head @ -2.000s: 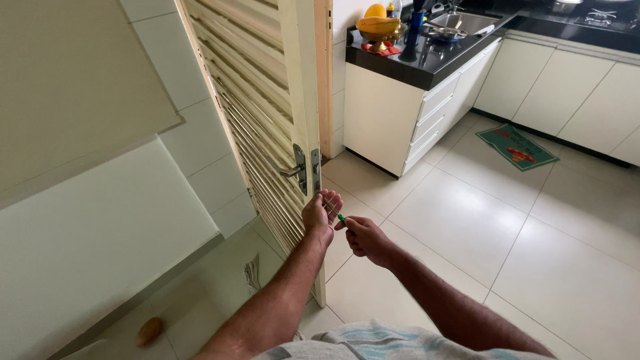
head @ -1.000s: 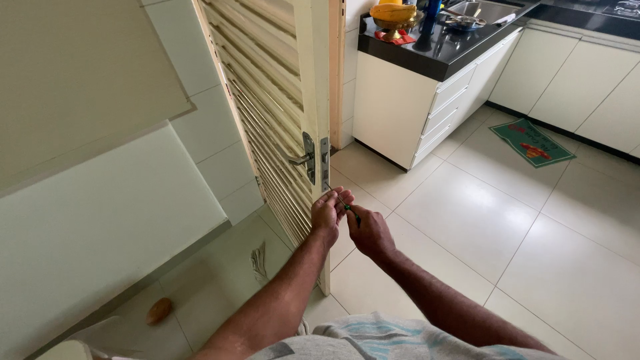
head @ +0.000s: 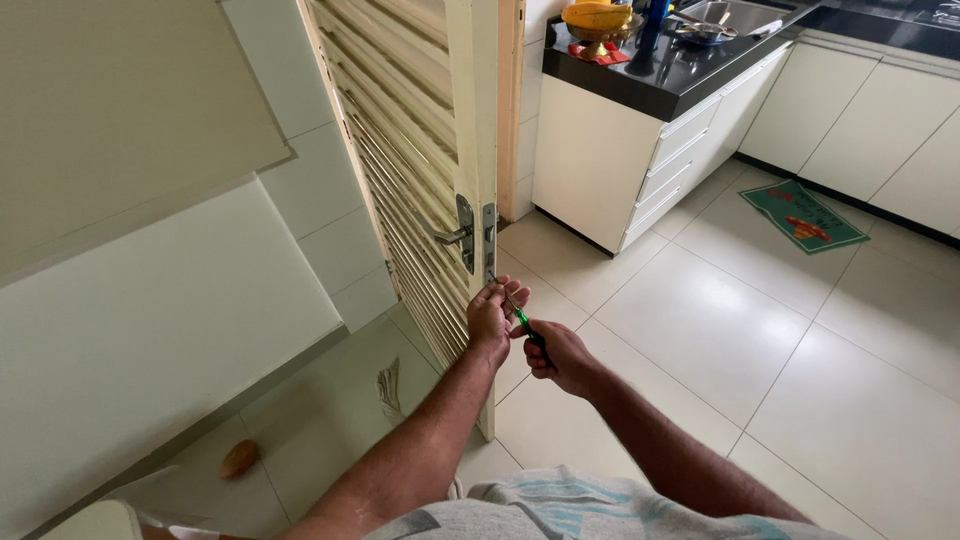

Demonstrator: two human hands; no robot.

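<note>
A screwdriver with a green handle (head: 523, 321) is gripped in my right hand (head: 562, 354), its thin shaft slanting up and left to the lower end of the metal lock faceplate (head: 490, 232) on the door's edge. My left hand (head: 491, 315) is at the door edge just below that plate, fingers around the shaft's tip; whether it holds the shaft or a screw cannot be told. The cream louvered door (head: 474, 120) stands ajar, with a lever handle (head: 451, 236) on its near face, above my left hand.
Right of the door stands a white cabinet (head: 592, 157) with a black countertop (head: 615, 86), bearing a fruit bowl (head: 602, 31) and a sink (head: 739, 15). A green mat (head: 802, 214) lies on the tiles. Lower left are a brown oval object (head: 240, 459) and a pale cloth (head: 388, 386).
My right hand first drew up close against my left hand, then moved back a little, so more of the screwdriver shows. My left hand stays by the door edge.
</note>
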